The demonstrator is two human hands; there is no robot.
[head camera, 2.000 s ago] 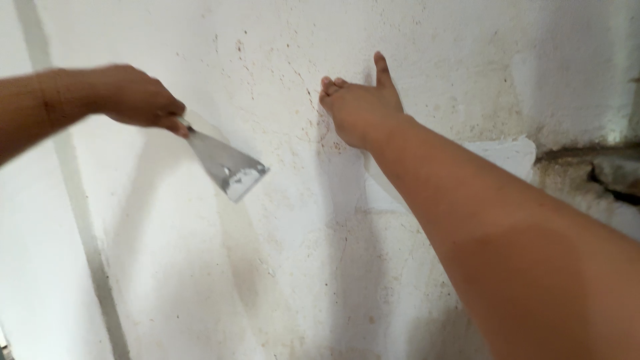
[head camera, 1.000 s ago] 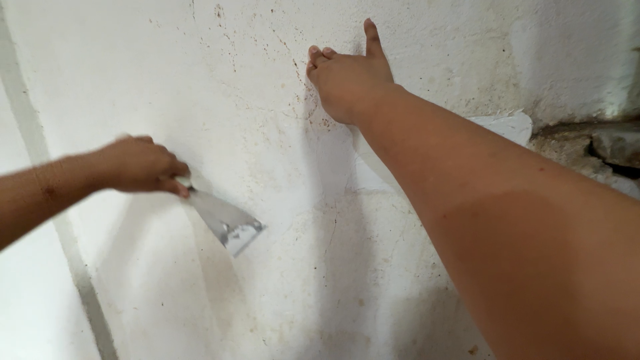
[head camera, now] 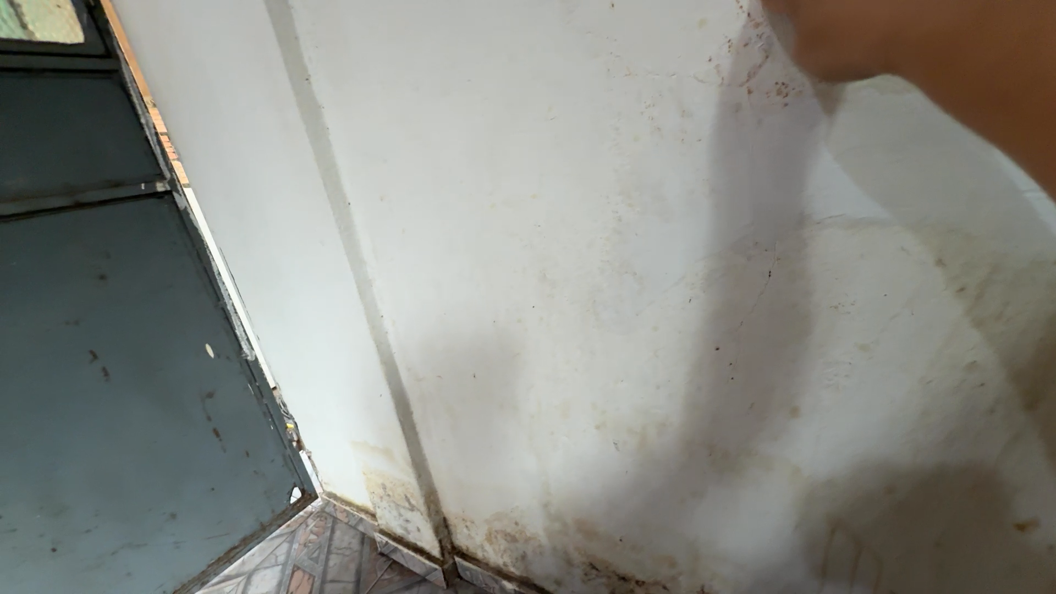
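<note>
Part of my right hand (head camera: 833, 41) shows at the top right, blurred, close to or against the stained white wall (head camera: 536, 247); its fingers are cut off by the frame's upper edge. The forearm runs down to the right edge. My left hand and the metal scraper are outside the view. Reddish-brown specks and fine cracks mark the wall beside my right hand, and shadows fall across the plaster below it.
A dark grey-green metal door (head camera: 124, 371) stands at the left. A grey vertical strip (head camera: 355, 256) runs down the wall to the tile skirting (head camera: 412, 561). Patterned floor tiles (head camera: 322, 553) lie at the bottom left.
The view has swung down and left, bringing the door and floor in. My left hand, which held the scraper against or near the wall, has gone out of view.
</note>
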